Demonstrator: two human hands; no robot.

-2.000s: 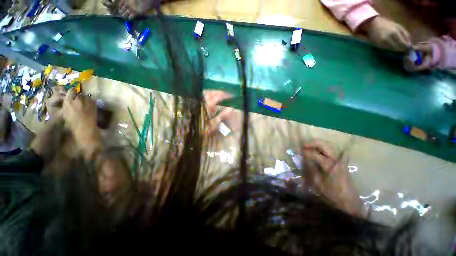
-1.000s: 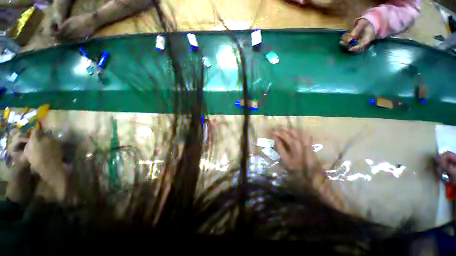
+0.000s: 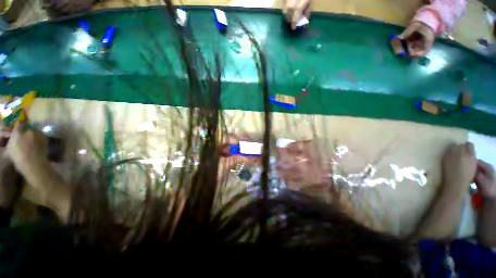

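Note:
A blue battery pack with a white face (image 3: 250, 148) lies level above the tan bench in front of me. My left hand (image 3: 224, 152), mostly hidden behind hanging hair, has its fingertips on the pack's blue left end. My right hand (image 3: 307, 163) is blurred at the pack's right side, with its fingers pointing left. Whether it grips the pack is unclear. A small dark green circuit board (image 3: 244, 174) shows just below the pack. A white piece (image 3: 285, 143) is by my right fingers.
The green conveyor (image 3: 348, 100) runs across behind the bench, with a tan-faced battery (image 3: 284, 100) near its close edge. Other people's hands reach in at the far side, left and right. A green strip (image 3: 109, 136) lies left. A white sheet (image 3: 483, 149) is at right.
The white-faced battery now shows clearly between my hands. My right hand has turned inward toward it. Across the belt, another person's hand has come onto a white-faced battery.

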